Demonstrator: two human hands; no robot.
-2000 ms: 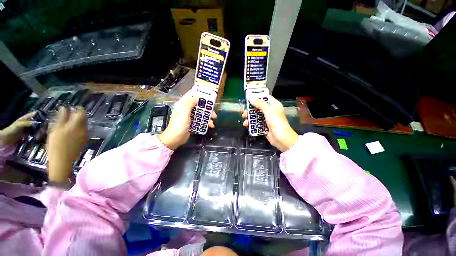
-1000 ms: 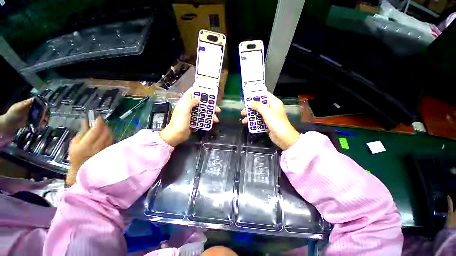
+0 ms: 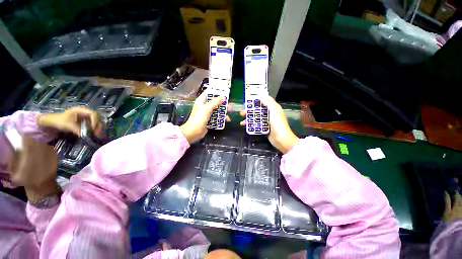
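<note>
My left hand [image 3: 198, 117] holds an open flip phone [image 3: 221, 66] upright, with its thumb at the keypad. My right hand [image 3: 277, 121] holds a second open flip phone [image 3: 256, 68] upright beside it, thumb at the keypad's edge. The two phones are apart. Both main displays are lit white with a blue strip near the top; the text is too small to read. Both keypads face me. A clear blister tray [image 3: 259, 230] lies in front of me below my hands, with long rectangular pockets.
A neighbour's hands [image 3: 35, 164] work at left near phone-filled trays [image 3: 109, 101]. Another phone [image 3: 163, 112] lies left of my left hand. Green stickers [image 3: 343, 148] and a white slip [image 3: 376, 154] lie right. A cardboard box [image 3: 206, 30] and metal upright [image 3: 291, 40] stand behind.
Two seconds ago both displays showed dark menus; they turned white, and blue strips now show. The left phone has moved right and stands straighter. The neighbour's hands have moved.
</note>
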